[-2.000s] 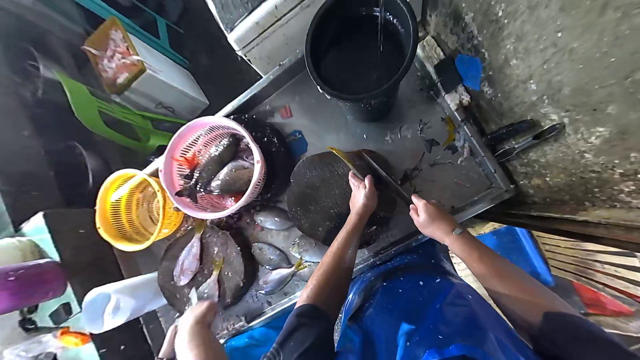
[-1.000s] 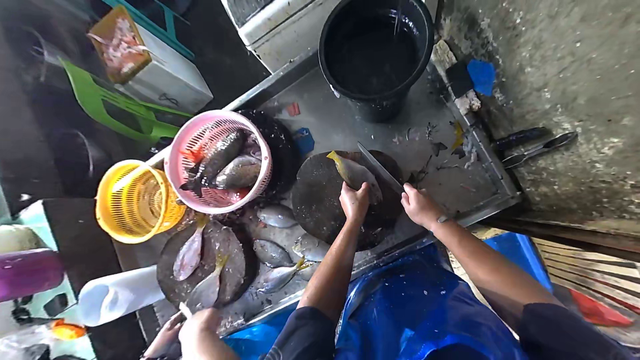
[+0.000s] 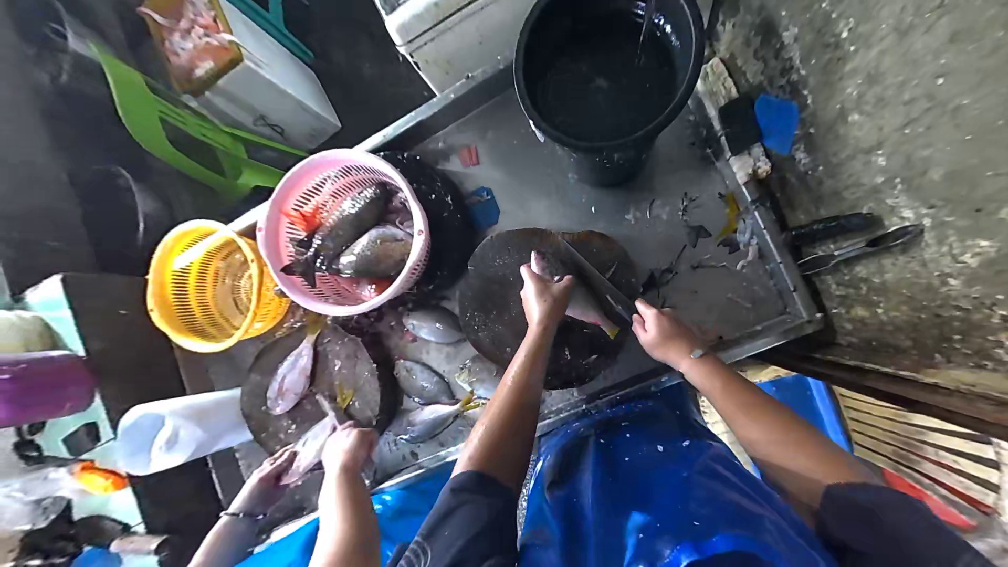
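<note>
My left hand (image 3: 546, 297) is closed on a fish (image 3: 587, 305) with a yellow tail, pressing it to a round dark chopping block (image 3: 504, 315). The fish's head points up and its tail lies toward my right hand. My right hand (image 3: 664, 335) grips a long knife (image 3: 596, 277) by its handle, the blade lying along the fish's right side. Whether the blade cuts into the fish cannot be told. Several whole fish (image 3: 423, 382) rest on the metal table left of my block.
A co-worker's hands (image 3: 349, 447) work on a fish at a second block (image 3: 268, 366). A pink basket (image 3: 421, 236) holds fish; a yellow basket (image 3: 161, 303) stands beside it. A black bucket (image 3: 610, 146) receives water. Fish scraps (image 3: 728, 216) lie near the table's right rim.
The fish in my left hand has turned round: its yellow tail was at the upper left and is now at the lower right. The co-worker's hands have come further into view.
</note>
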